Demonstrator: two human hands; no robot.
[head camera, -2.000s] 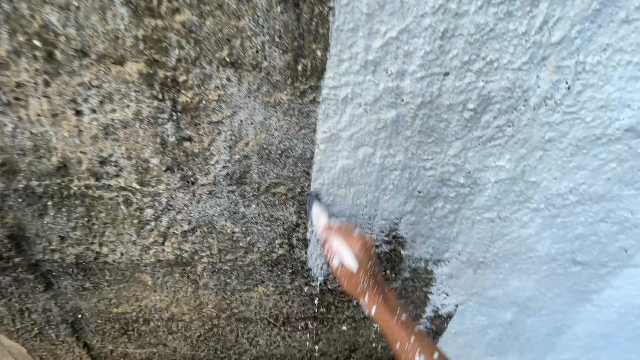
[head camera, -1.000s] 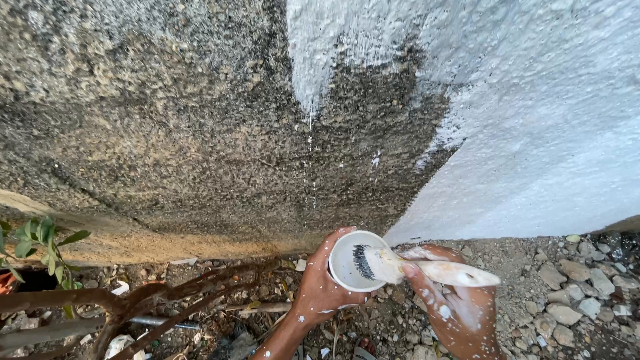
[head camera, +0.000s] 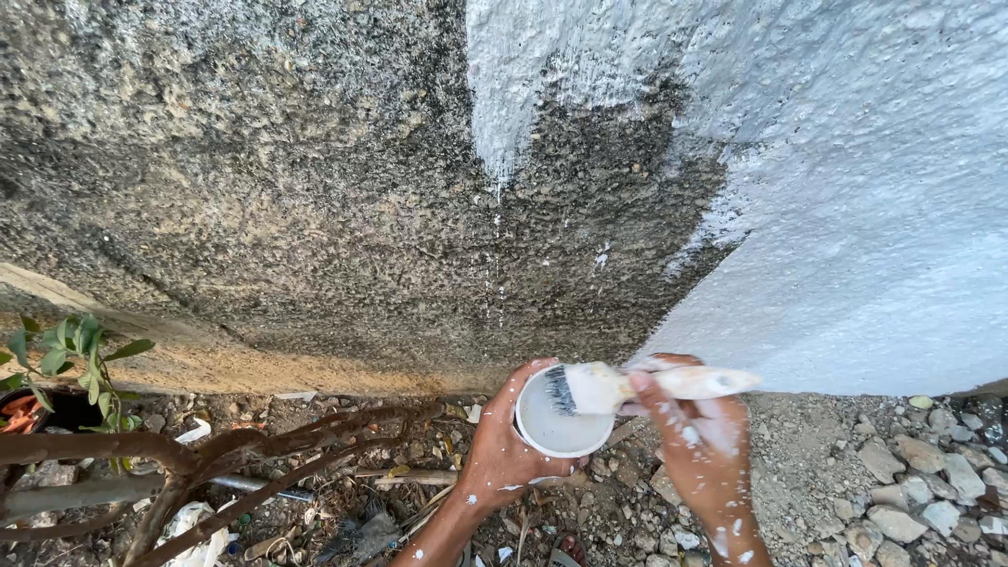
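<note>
My left hand (head camera: 500, 449) is wrapped around a round white tub (head camera: 563, 433) that holds whitish paint. In my right hand (head camera: 701, 441) is a paintbrush (head camera: 602, 387), its pale ferrule and handle smeared with paint. The brush's dark bristles lie over the open tub near its upper rim; whether they touch the paint I cannot tell. White paint spots cover both hands and forearms. Behind the tub rises a rough wall (head camera: 315, 205), bare and dark on the left and at lower centre. White paint (head camera: 858, 220) coats its right and upper middle, with thin drips below one painted strip.
Brown branches (head camera: 189, 465) and a leafy plant (head camera: 79, 354) stand at the lower left, beside a dark pot (head camera: 71, 409). A metal pipe (head camera: 260, 487) lies behind the branches. Stones (head camera: 898, 520) and rubble cover the ground at the right. A sandaled foot (head camera: 568, 547) shows at the bottom.
Two seconds ago one hand held the brush against the wall at the paint's edge. A second ago the brush was over the tub, as now. The view has tilted down since the first frame.
</note>
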